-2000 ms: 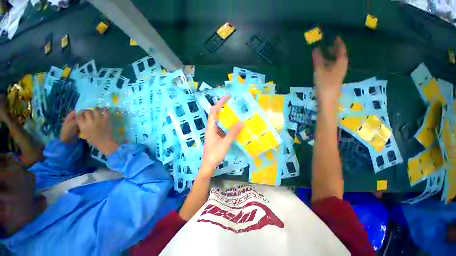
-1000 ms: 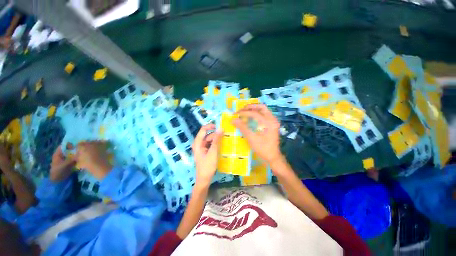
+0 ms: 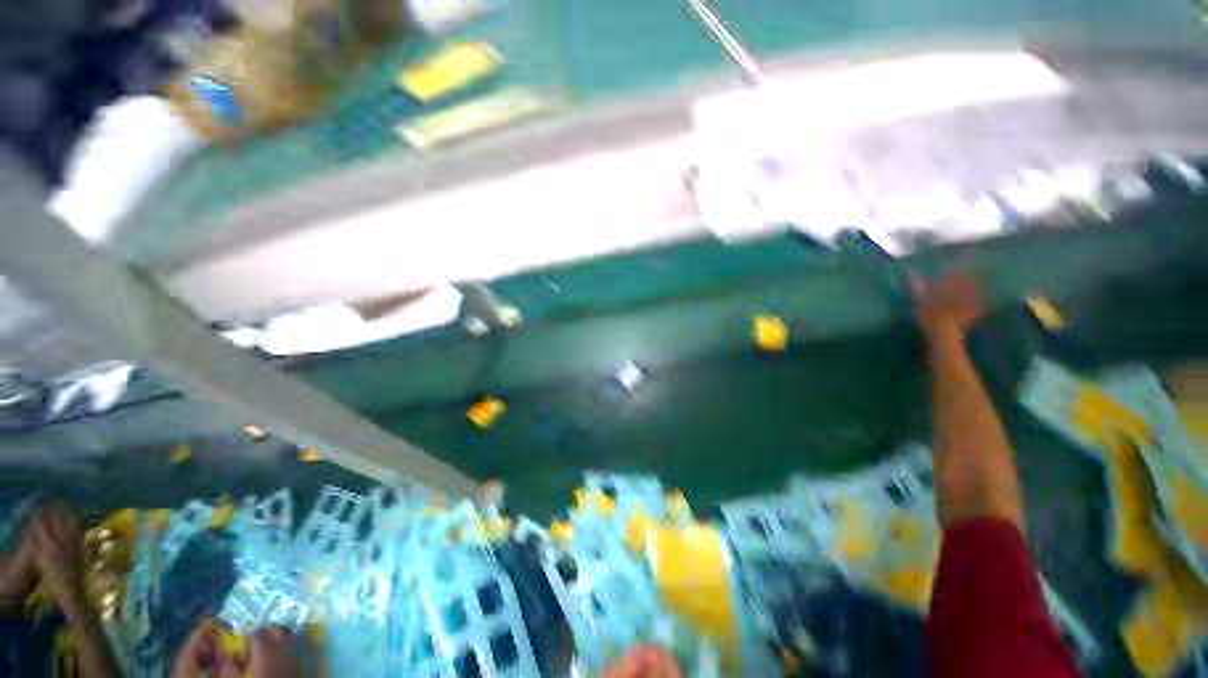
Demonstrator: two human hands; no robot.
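My right hand (image 3: 949, 302) is stretched far out over the green belt (image 3: 689, 431), near its far edge. It is blurred, and I cannot tell whether it holds anything. My left hand (image 3: 645, 661) shows only as a small part at the bottom edge, and its fingers' state is hidden. A film sheet with yellow stickers (image 3: 696, 570) lies just above my left hand. Pale blue waste matrix sheets (image 3: 457, 589) are heaped to its left. Yellow pieces (image 3: 770, 331) lie singly on the belt.
A grey metal post (image 3: 252, 378) slants across the left. A white ledge (image 3: 464, 245) runs behind the belt, with a whitish heap (image 3: 901, 159) at right. Another person's hands (image 3: 239, 652) show at bottom left. More yellow film sheets (image 3: 1126, 503) hang at right.
The view has tilted up towards the far side. My right hand has gone from the yellow sheet to the far part of the belt. My left hand has dropped almost out of view.
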